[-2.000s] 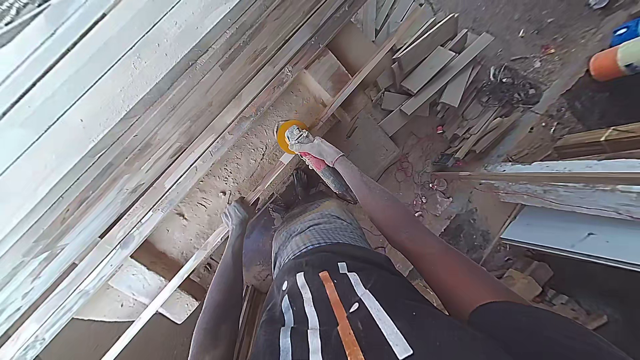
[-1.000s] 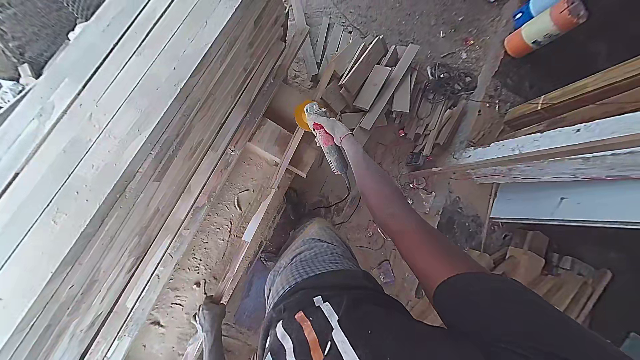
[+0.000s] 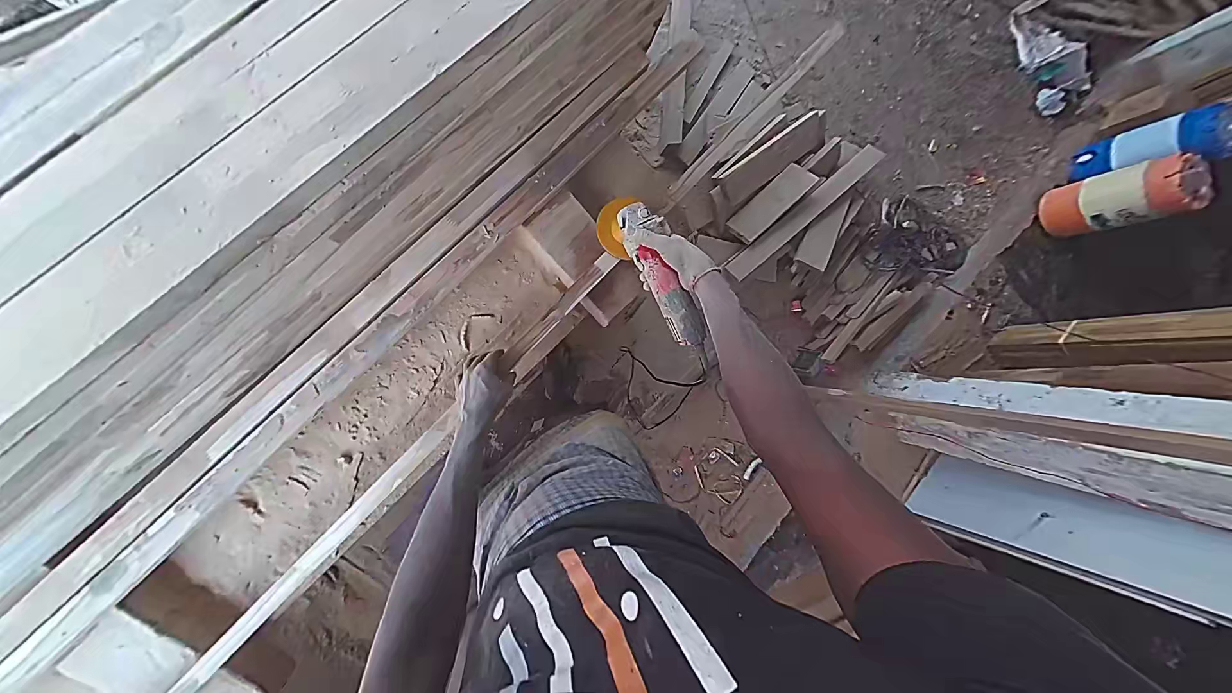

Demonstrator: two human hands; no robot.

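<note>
My right hand (image 3: pixel 676 254), which looks gloved, is closed around the body of a red and grey angle grinder (image 3: pixel 674 298). The grinder's yellow disc (image 3: pixel 613 229) is at the far end of a narrow wooden strip (image 3: pixel 549 322); whether it touches the wood cannot be told. My left hand (image 3: pixel 484 383) grips the same strip nearer to my body, its fingers curled over the edge. A dark cord (image 3: pixel 664 380) hangs in a loop below the grinder.
Long wooden boards (image 3: pixel 289 183) lie side by side at the left. Wood offcuts (image 3: pixel 799 202) are heaped on the ground ahead. Blue and orange cylindrical containers (image 3: pixel 1121 197) lie at the upper right, above more planks (image 3: pixel 1049 414). Tangled wire (image 3: pixel 914 236) is beside the offcuts.
My left hand is on the strip near the grinder now; a second ago it was lower and farther from it. My right hand still holds the grinder. The view has shifted.
</note>
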